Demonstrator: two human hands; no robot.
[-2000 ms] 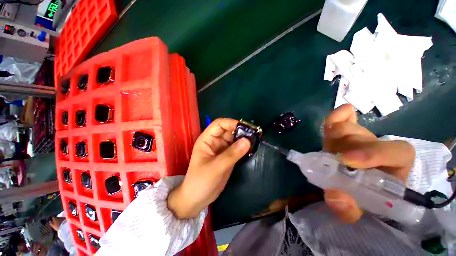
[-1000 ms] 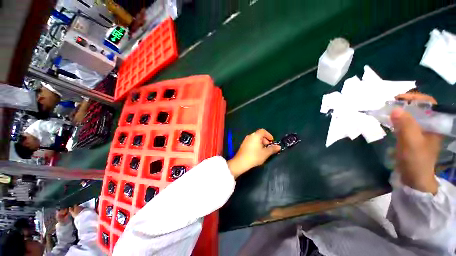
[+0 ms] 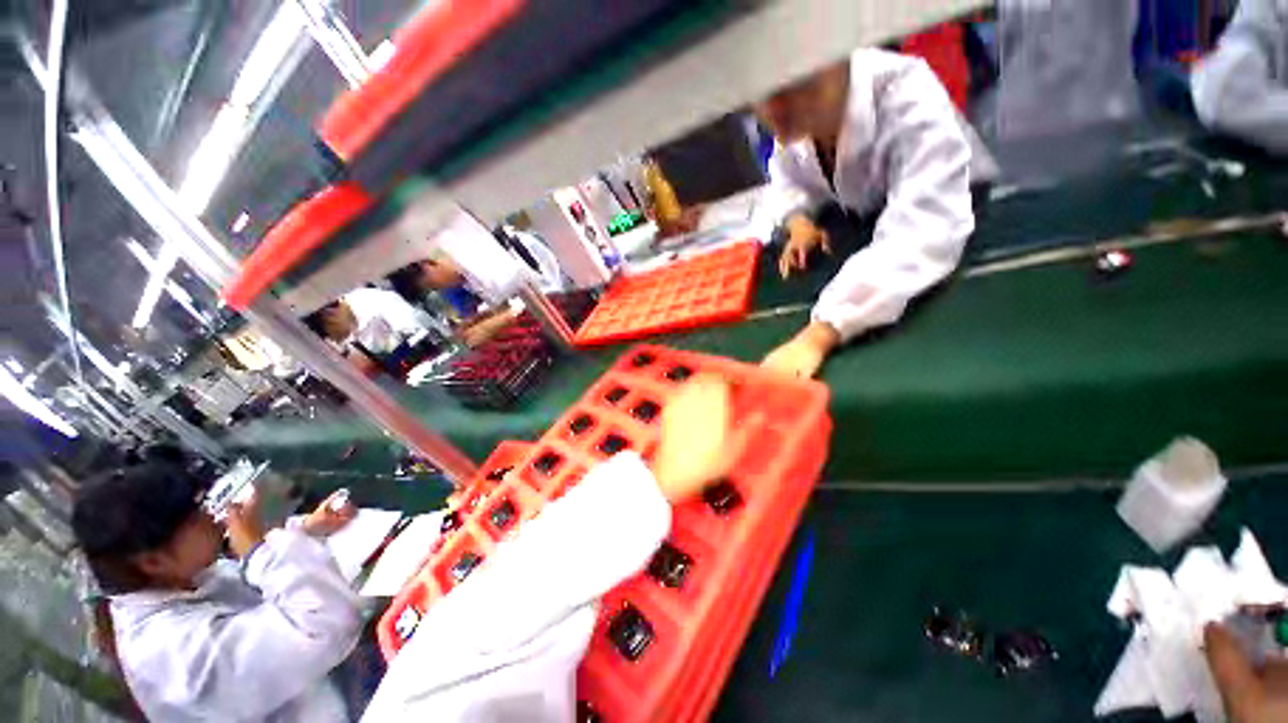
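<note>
My left hand (image 3: 695, 438), blurred, is over the upper part of the red-orange foam tray (image 3: 770, 466); whether it holds anything is hidden. The tray tops a stack, and several pockets hold glossy black units (image 3: 630, 631). Two more black units, one (image 3: 953, 631) beside another (image 3: 1023, 650), lie on the dark green bench right of the stack. My right hand (image 3: 1250, 685) is cut off at the lower right edge, by the white wipes (image 3: 1179, 622). A greyish piece with a green part (image 3: 1281, 623) shows at its fingers; its grip is unclear.
A white squarish bottle (image 3: 1172, 494) stands behind the wipes. A bright blue stick (image 3: 795, 605) lies beside the stack. Across the green belt (image 3: 1017, 381), a person in white (image 3: 904, 198) has a hand at the tray's far corner. An empty foam tray (image 3: 671, 294) lies there. Another person (image 3: 226, 607) is at left.
The view has swung up and left. My left hand has gone from the bench unit to over the tray. Two units now lie on the bench. Another person's hand now shows at the tray's corner.
</note>
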